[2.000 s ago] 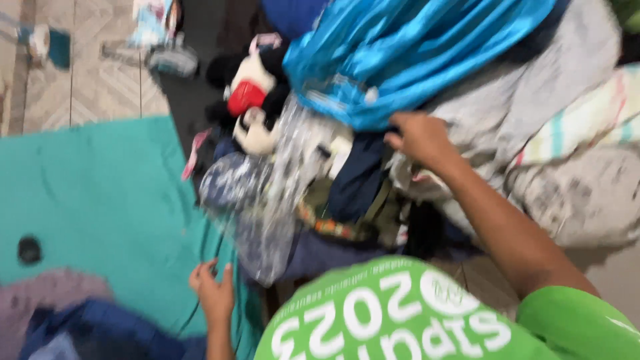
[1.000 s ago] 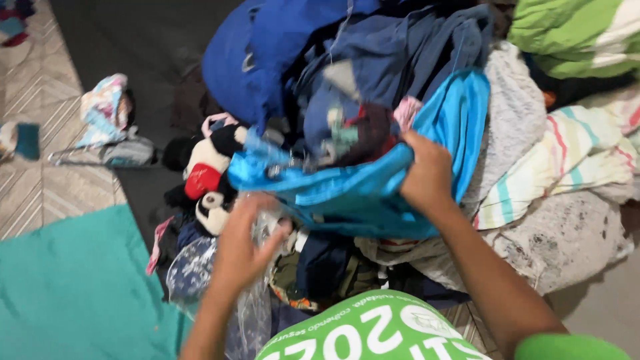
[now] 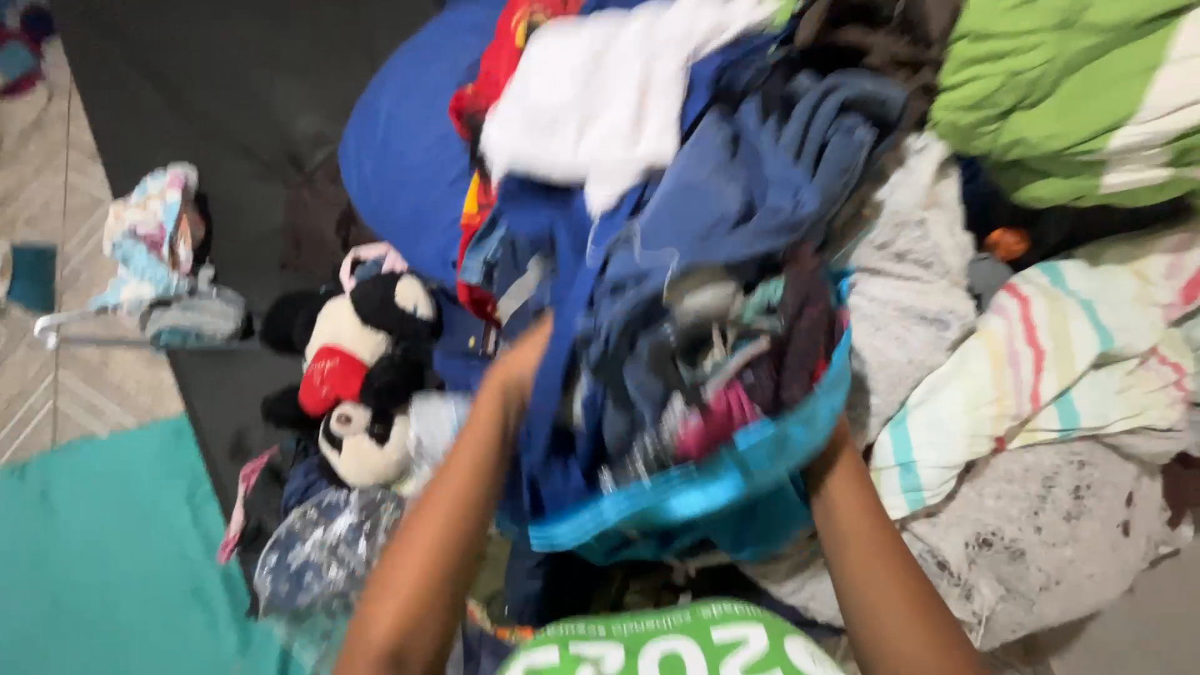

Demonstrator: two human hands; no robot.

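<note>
A bright blue bag or cloth container [image 3: 694, 492] lies wide open in front of me, full of dark blue, maroon and pink clothes [image 3: 717, 422]. My left hand [image 3: 525, 366] reaches in at the left side, against dark blue fabric; its fingers are hidden. My right hand [image 3: 830, 445] is at the right rim, mostly hidden behind the blue material. Beyond them lie a white cloth [image 3: 586, 103], a red garment [image 3: 497, 66] and a blue-grey garment [image 3: 750, 178]. A black and white plush toy with a red heart [image 3: 333, 380] lies left of my left hand.
A teal cloth [image 3: 103, 553] covers the lower left floor. A white hanger [image 3: 84, 323] and small garments [image 3: 155, 234] lie at the left. On the right are a striped cloth [image 3: 1031, 375], a speckled grey cloth [image 3: 1041, 534] and a green and white cloth [image 3: 1059, 103]. Clear plastic [image 3: 328, 553] lies lower left.
The blue container, earlier bunched up, is now spread open with its contents showing. My left hand has moved up and in among the clothes. A white cloth and a red garment now show beyond it.
</note>
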